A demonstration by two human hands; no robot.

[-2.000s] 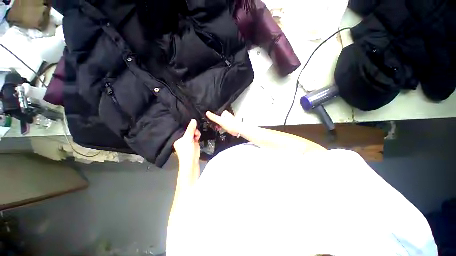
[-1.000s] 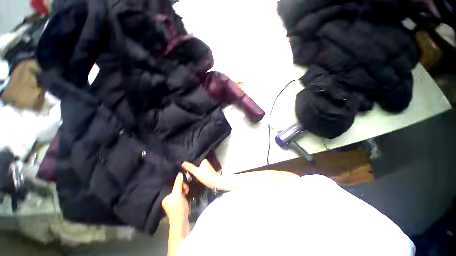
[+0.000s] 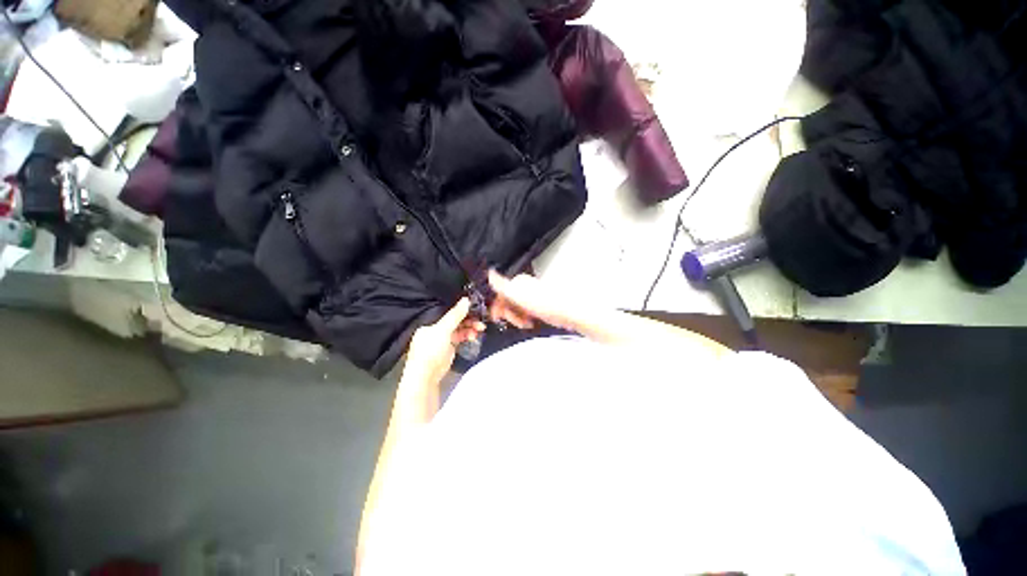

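A black puffer coat point(image 3: 372, 146) lies front up on the worktable, its hem hanging at the near edge. Its placket point(image 3: 347, 151) with shiny snap buttons runs diagonally down to my hands. My left hand point(image 3: 437, 343) and my right hand point(image 3: 520, 304) are close together at the placket's lower end, fingertips pinching the front edge near the zip point(image 3: 475, 297). A small dark and silvery thing shows between the hands, too small to identify. A burgundy puffer jacket point(image 3: 623, 113) shows from under the coat on both sides.
A purple-and-grey hair dryer point(image 3: 721, 260) lies at the table's right edge, its cord curving behind. Other black puffer coats point(image 3: 833, 225) are piled at right. A black-and-metal device point(image 3: 70, 191) stands at the left edge. White fabric point(image 3: 85, 84) lies at upper left.
The view swung up and left, then back. My fingertips are now closer together at the front edge than two seconds ago; the coat's lower front has shifted slightly right.
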